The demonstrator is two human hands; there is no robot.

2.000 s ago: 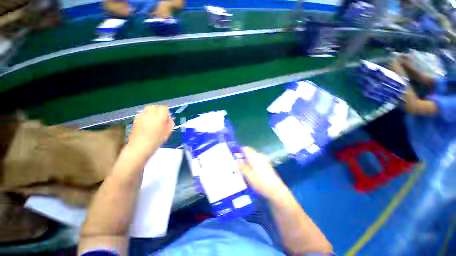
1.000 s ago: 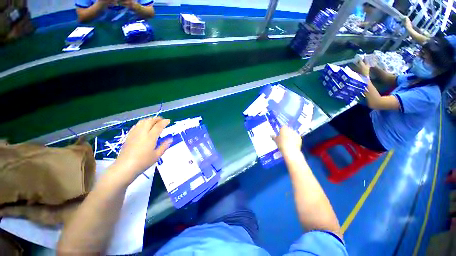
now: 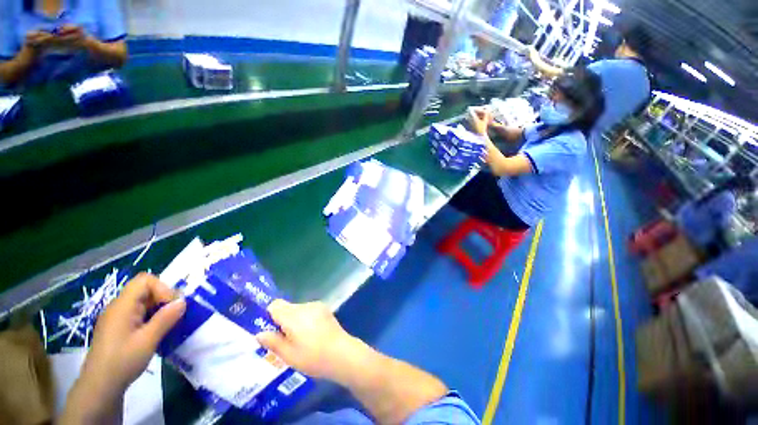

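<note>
A blue-and-white flat box [image 3: 220, 353] lies in front of me over a small fanned pile of similar blanks. My left hand [image 3: 137, 332] pinches its upper left edge between thumb and fingers. My right hand [image 3: 312, 336] grips its right edge. White tabs show at the top end of the pile. A fanned stack of carton blanks [image 3: 378, 212] lies on the green bench to the right. White strips [image 3: 91, 307] are scattered beyond my left hand. A white sheet [image 3: 145, 398] is partly hidden by my left forearm.
Brown paper [image 3: 23, 378] is at the far left. A metal-edged green belt [image 3: 208, 137] runs beyond the bench. A masked coworker [image 3: 540, 170] sits to the right on a red stool [image 3: 478, 253], beside finished boxes [image 3: 457, 148]. Another person sits across the belt, with small boxes [image 3: 208, 72] nearby.
The view has turned right. My right hand has left the fanned stack and now grips a flat box over the nearer pile. My left hand has closed on its upper edge.
</note>
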